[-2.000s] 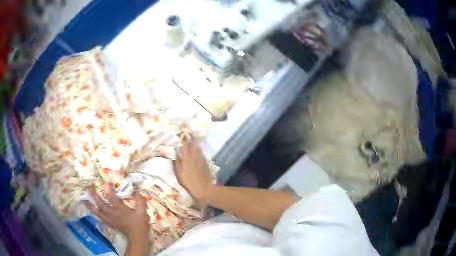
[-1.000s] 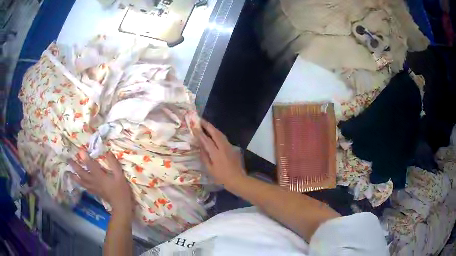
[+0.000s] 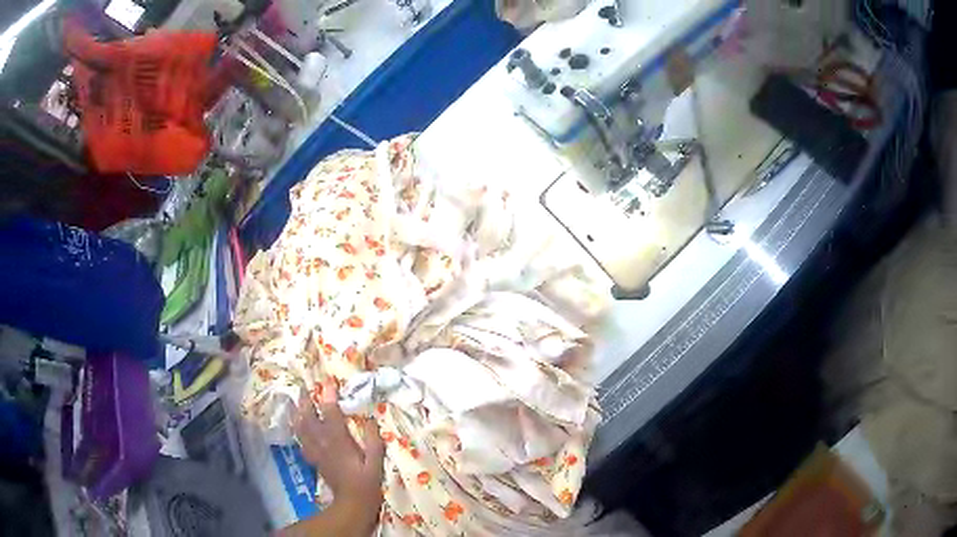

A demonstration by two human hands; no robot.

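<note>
A large heap of cream floral garment pieces (image 3: 352, 288) with orange-red flowers lies on the white sewing table, left of the machine. Its pale wrong side (image 3: 493, 367) shows in folds at the right. A knotted whitish tie (image 3: 376, 388) sits at the middle of the heap. My left hand (image 3: 341, 451) lies on the heap's lower left, just below the tie, fingers spread and gripping nothing that I can see. My right hand is out of the picture.
The sewing machine (image 3: 614, 115) stands behind right, with its needle plate (image 3: 619, 236). Red-handled scissors (image 3: 848, 89) and a black object (image 3: 808, 126) lie at the right. A purple basket (image 3: 115, 425), a person's blue sleeve (image 3: 79, 283) and orange-red cloth (image 3: 142, 100) are left. Beige pieces (image 3: 923, 367) lie right.
The view has swung left and up, bringing the machine and left side in. My right hand has left the picture. My left hand stays on the heap by the tie.
</note>
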